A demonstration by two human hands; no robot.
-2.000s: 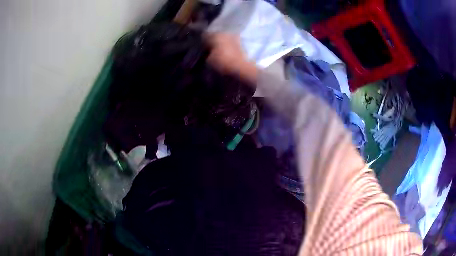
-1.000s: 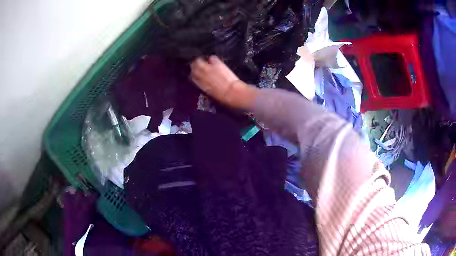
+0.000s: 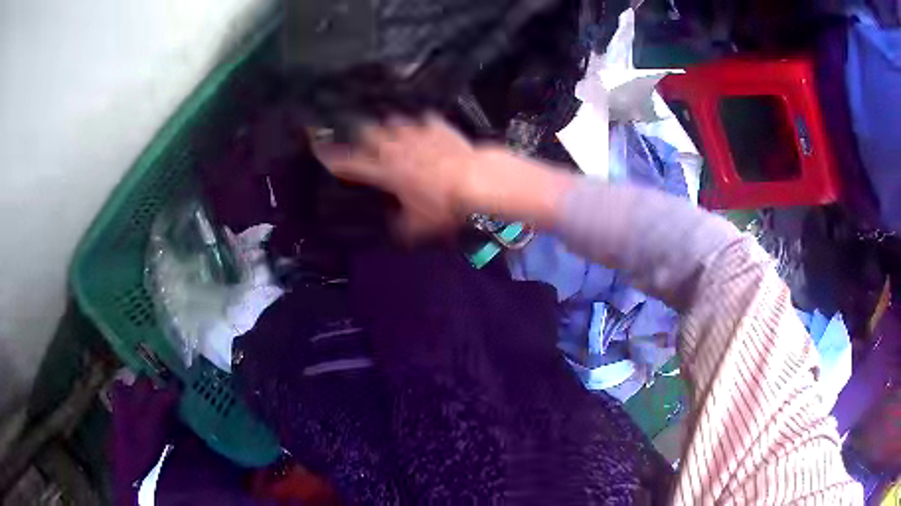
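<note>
My right hand [image 3: 410, 173] reaches in from the lower right, bare and blurred, over dark cloth in the green basket [image 3: 119, 252]. Its fingers point left and its thumb side points down; whether they hold anything cannot be told. A black glossy bag or cloth [image 3: 445, 49] lies just above the hand, blurred. Dark purple cloth [image 3: 445, 336] with two pale strips spreads below the hand and over the basket's near side. A clear plastic bag [image 3: 183, 267] and white scraps [image 3: 237, 316] lie in the basket's left part. My left hand is not in view.
A red plastic stool [image 3: 820, 138] stands at the upper right. Blue-grey cloth pieces [image 3: 632, 336] and a white crumpled piece [image 3: 593, 109] lie right of the basket. A pale wall [image 3: 79, 99] borders the left. A red-brown object [image 3: 296, 486] shows below the basket.
My right hand came down from the upper area onto the dark cloth, then shifted slightly right, its fingers more extended. The black material has shifted, and more blue-grey cloth shows beside my forearm.
</note>
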